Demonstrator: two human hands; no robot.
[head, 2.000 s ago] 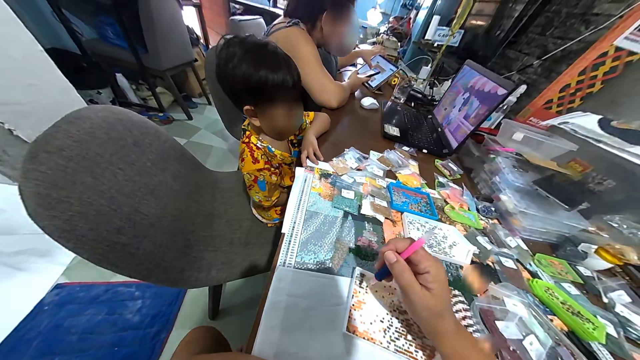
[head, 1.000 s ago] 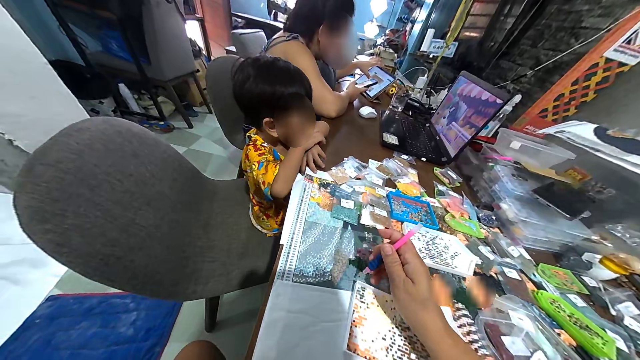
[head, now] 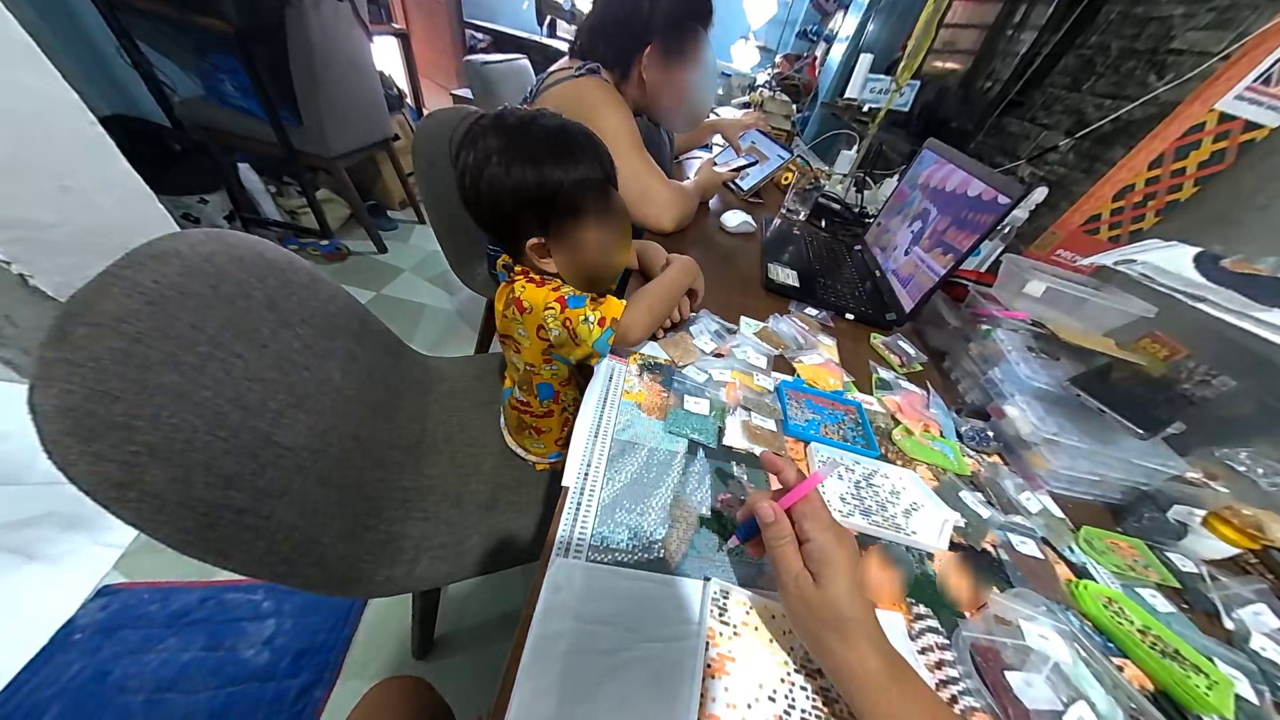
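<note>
My right hand holds a pink diamond-painting pen with a blue grip, its tip low over a diamond-painting canvas. Silvery and green beads cover part of the canvas. A pale cover sheet lies over its nearer part, beside an area dotted with orange and dark beads. Just beyond my hand are a white tray of dark beads and a blue tray. Small bead bags, one of green beads, rest on the canvas. My left hand is not in view.
A child in a yellow patterned shirt sits at the table's left edge, arms on the table. Another person beyond uses a phone and tablet. An open laptop, a white mouse, plastic boxes and green trays stand around.
The child's arms have come down from near the face to fold on the table. My right hand has stayed over the canvas with the pen, shifting slightly.
</note>
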